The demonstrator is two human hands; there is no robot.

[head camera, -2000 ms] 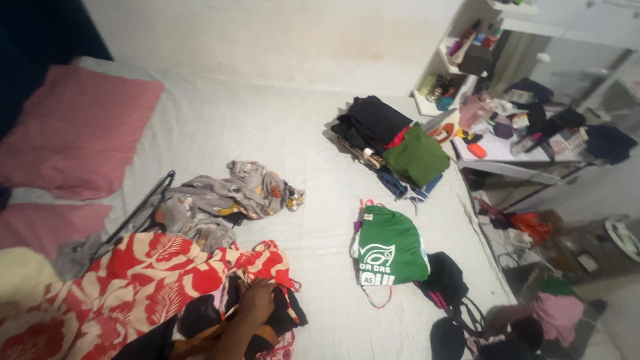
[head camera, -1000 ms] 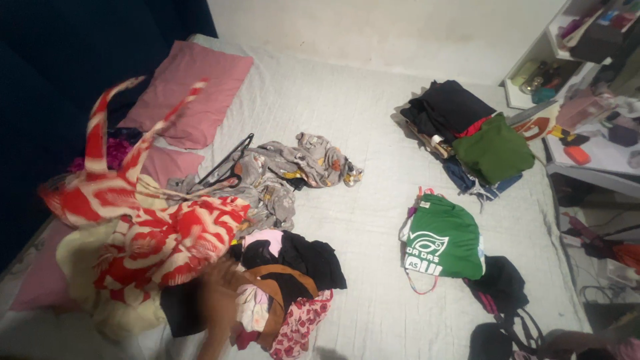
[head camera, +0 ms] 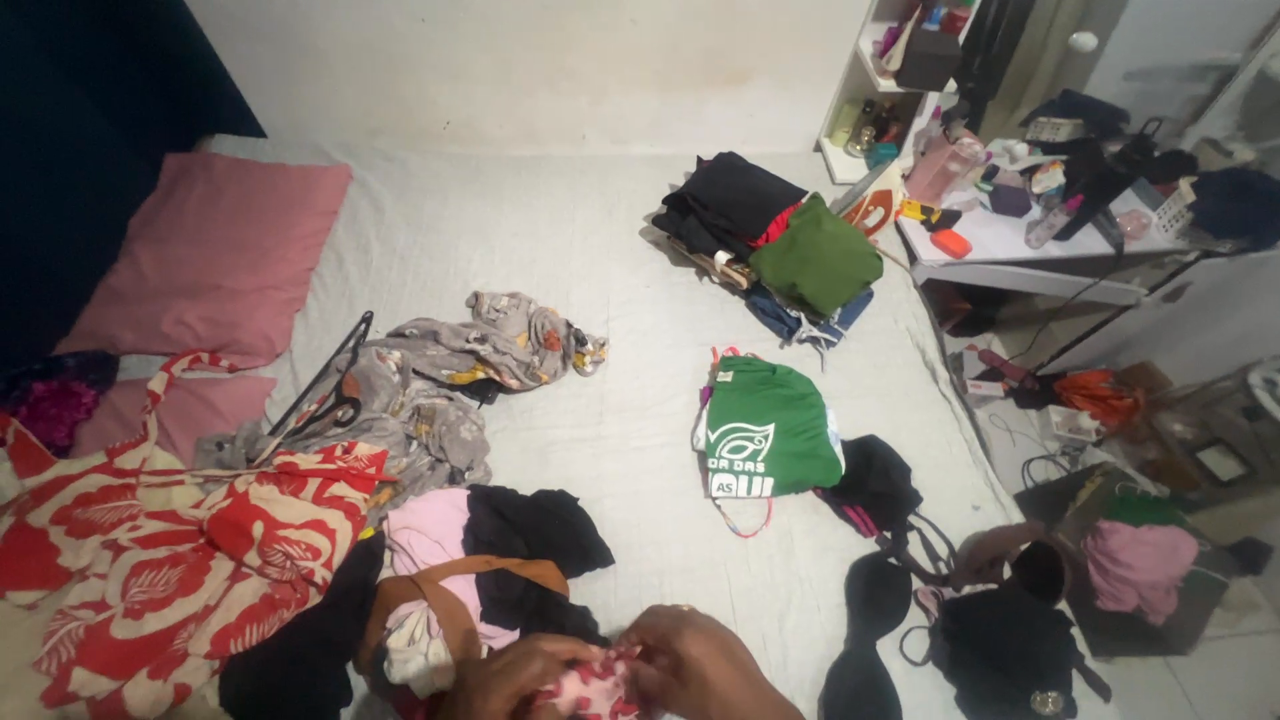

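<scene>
At the bottom middle, my left hand and my right hand both grip a pink and red patterned cloth, its lower part cut off by the frame. Just left lie a black garment, a light pink cloth and a brown strap-like cloth. A red and cream leaf-print garment spreads over the lower left. Above it is a crumpled grey printed garment with a black hanger. A folded green printed shirt lies right of centre.
A pile of folded clothes sits near the bed's far right. Black bras and a black bag-like item lie at lower right. Pink pillows are at left. Beyond the bed edge stand a cluttered white desk and a shelf.
The pink and red patterned cloth lay on the pile one second ago; both hands now hold it, farther right. The red and cream garment's raised straps have dropped. My right hand has come into view.
</scene>
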